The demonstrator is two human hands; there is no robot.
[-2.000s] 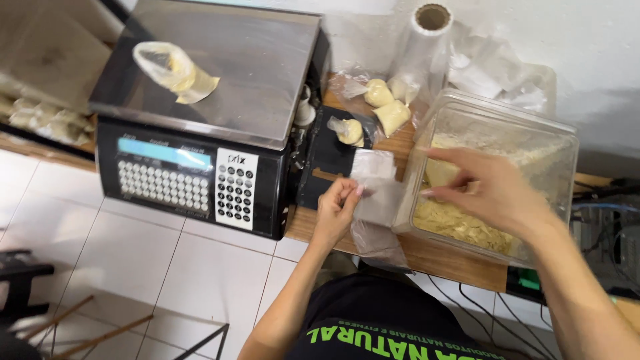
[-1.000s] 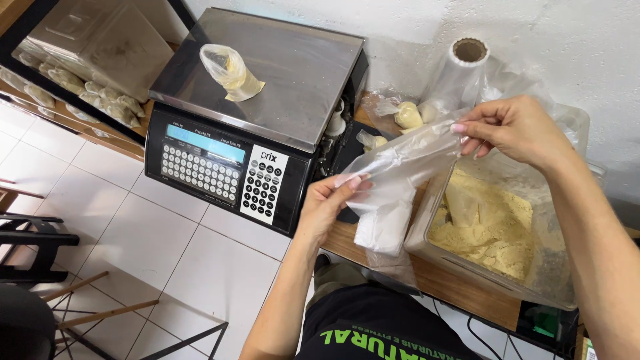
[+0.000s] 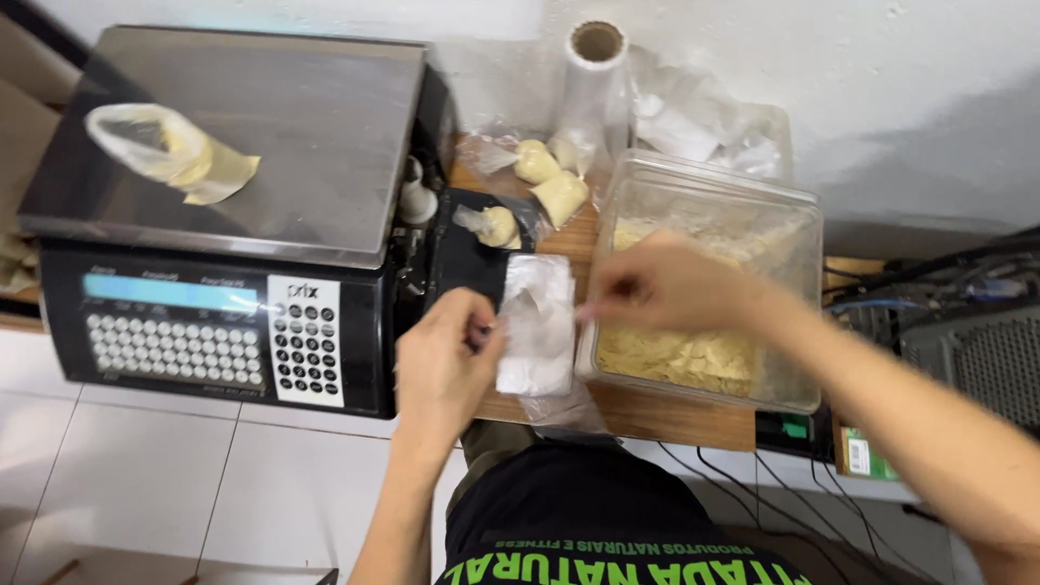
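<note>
My left hand point(image 3: 451, 353) is beside a stack of flat white plastic bags point(image 3: 548, 366), its fingertips pinching what looks like the edge of a thin clear bag point(image 3: 526, 305). My right hand point(image 3: 662, 280) is motion-blurred over the near left part of a clear plastic tub point(image 3: 804, 325) of pale yellow powder point(image 3: 691, 361); its fingertips are close together, but whether they grip the film cannot be told. An upright open bag point(image 3: 191, 162) with some yellow powder stands on the steel plate of a Prix scale point(image 3: 309, 122). Small knotted bags of powder point(image 3: 561, 197) lie behind the stack.
A roll of clear plastic point(image 3: 597, 89) stands at the back by the wall. Behind the tub is a container of crumpled plastic bags point(image 3: 731, 138). A black tray point(image 3: 471, 264) lies beside the scale. Cables and a dark electronic device point(image 3: 975, 349) are at the right.
A second ago both hands held a clear bag stretched out above the stack. They are lower now, and my right hand has come down in front of the tub. The view has shifted.
</note>
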